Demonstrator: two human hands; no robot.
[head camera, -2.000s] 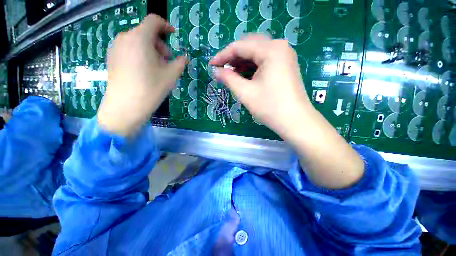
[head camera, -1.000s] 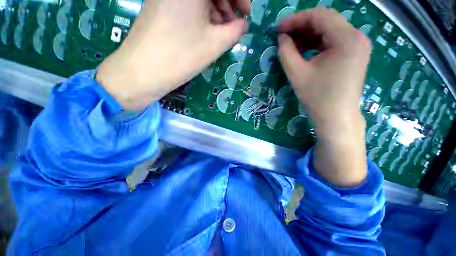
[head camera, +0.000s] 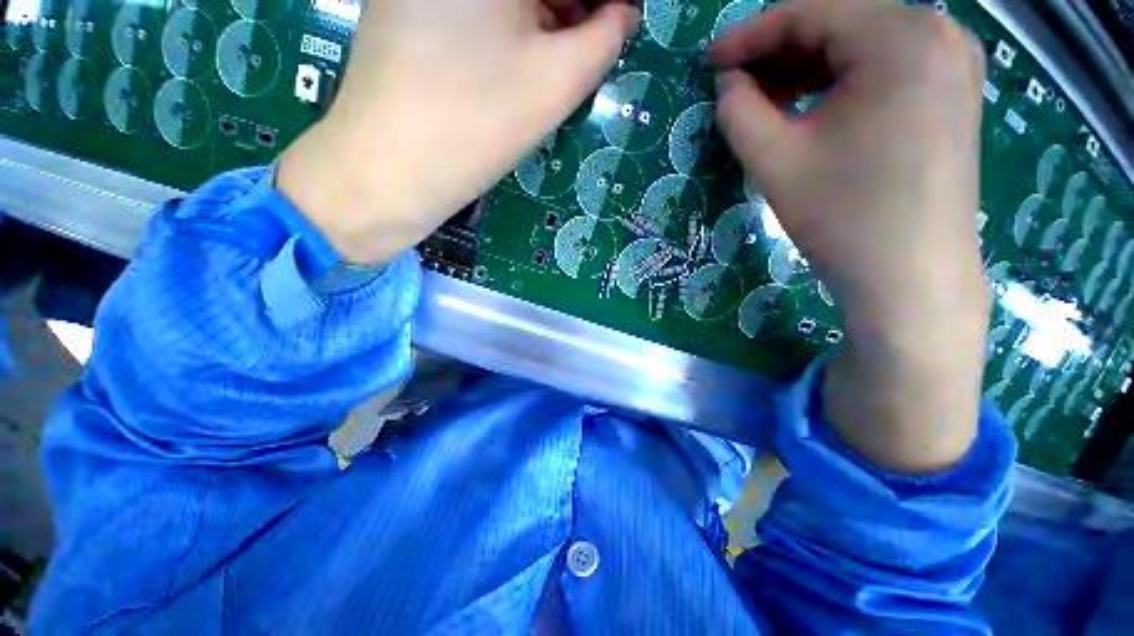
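The green circuit board (head camera: 510, 267) with white half-filled circles lies in front of me. A loose pile of small leaded components (head camera: 659, 263) lies on it near the near edge. My left hand (head camera: 460, 99) is over the board at the top of the view, thumb and fingertips close together and partly cut off by the top edge. My right hand (head camera: 858, 137) is to its right over the board, thumb and index fingertips nearly together. Whether either hand holds a tiny component cannot be told.
A silver metal rail (head camera: 560, 348) runs along the board's near side. Another curved rail (head camera: 1057, 81) is at the upper right. More board (head camera: 267, 112) with circles extends left. A dark gap with parts lies beside my left wrist.
Since two seconds ago the view has turned and shifted along the board. In the last second both hands stay over the board, the right slightly further right in view. The pile remains on the board.
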